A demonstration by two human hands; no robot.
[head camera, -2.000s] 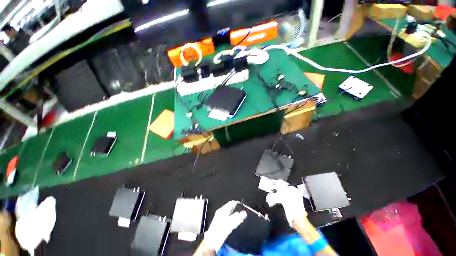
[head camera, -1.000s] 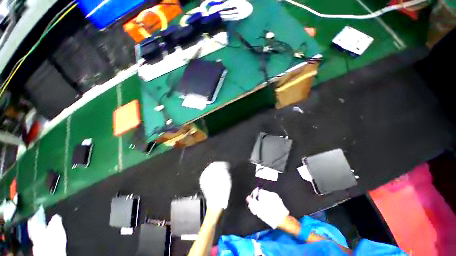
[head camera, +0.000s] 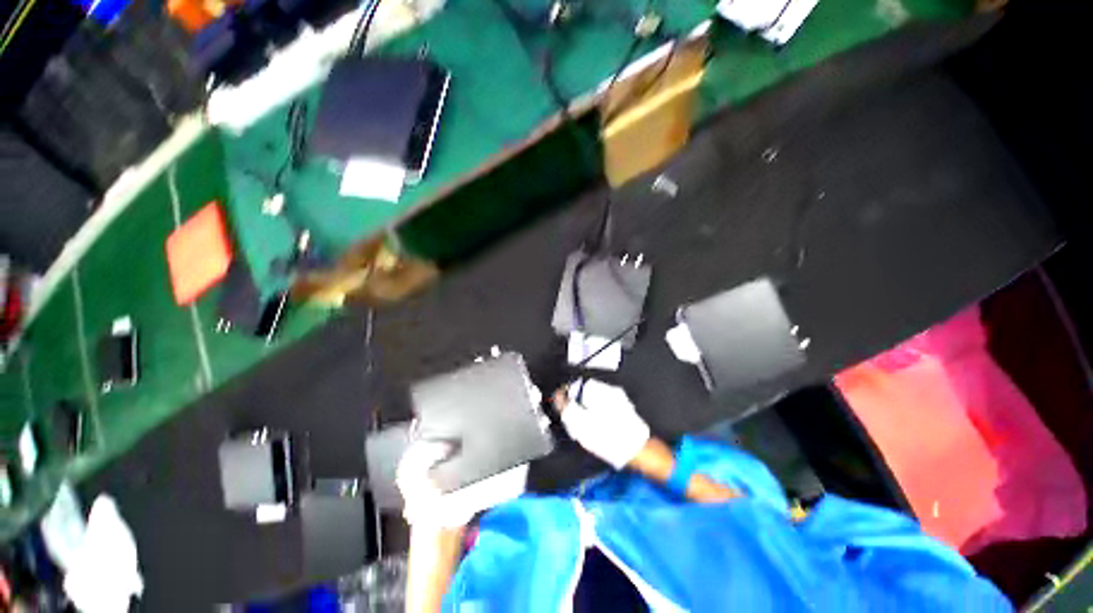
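My left hand (head camera: 429,481), in a white glove, grips the lower left edge of a flat grey square box (head camera: 485,413), tilted above the mat. A white label shows under its lower edge. My right hand (head camera: 605,424), also gloved, is just right of this box, its fingertips closed on the end of a thin black test lead (head camera: 581,299). The lead trails over another grey box (head camera: 611,297) with a white label (head camera: 596,351). The plug at my fingertips is too small and blurred to make out.
A grey box (head camera: 743,333) lies at right; several more, including one at left (head camera: 254,469), lie on the black mat. The raised green stand (head camera: 503,90) bears a black box (head camera: 381,114). A pink-red bag (head camera: 977,419) is at right, white cloth (head camera: 102,557) at left.
The view has shifted closer to the bench. My left hand, raised over the mat with no box visible a second ago, now holds a grey box. My right hand now has the lead at its fingertips.
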